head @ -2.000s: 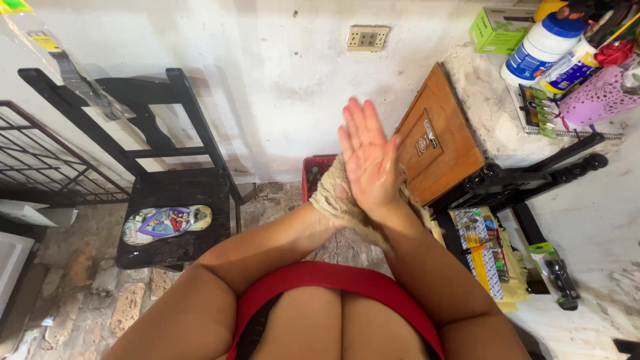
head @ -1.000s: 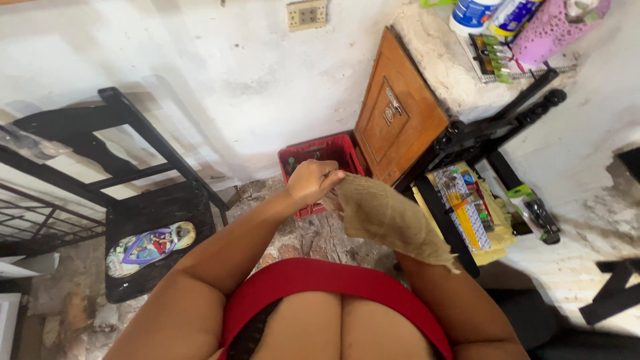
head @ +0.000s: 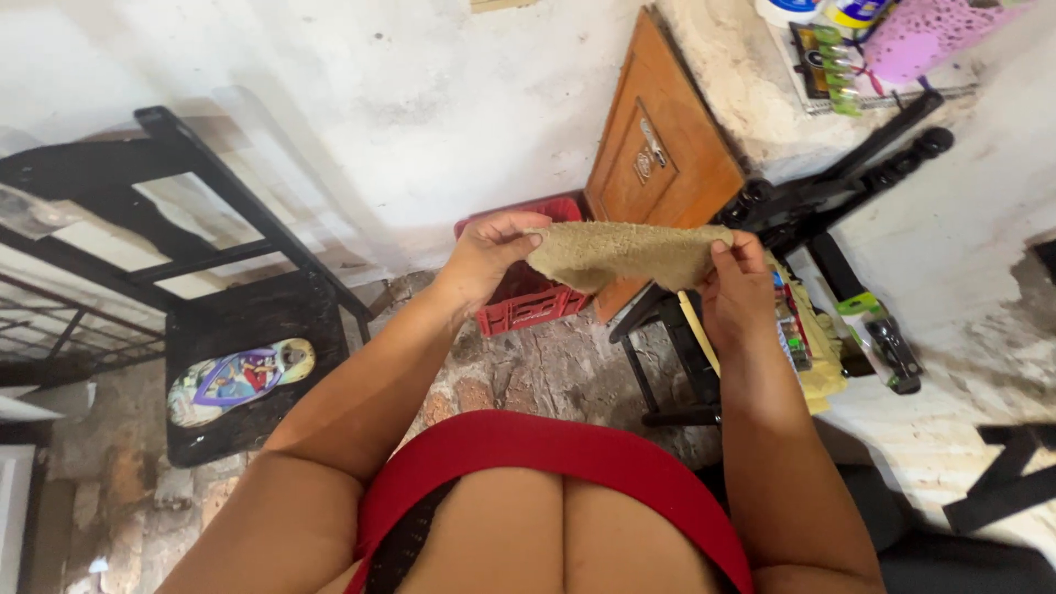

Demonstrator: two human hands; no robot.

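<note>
A beige cloth (head: 627,252) with a rough, worn surface is stretched between my two hands in front of my chest. My left hand (head: 495,252) pinches its left end between thumb and fingers. Its right end is pinched the same way by my right hand (head: 737,280). The cloth sags a little in the middle and lies across the view of a red plastic crate (head: 532,312) on the floor and the lower part of a wooden panel door (head: 660,165).
At left stands a black wooden chair (head: 247,305) with a patterned flip-flop sole (head: 239,381) on its seat. A second black chair (head: 833,198) at right bears packets. Behind it, a rough ledge (head: 709,74) holds bottles and a pink perforated basket (head: 916,41).
Two seconds ago the cloth was wrapped about my left wrist; one second ago it hung over my right hand. Now it is off and stretched between both hands. The view has shifted.
</note>
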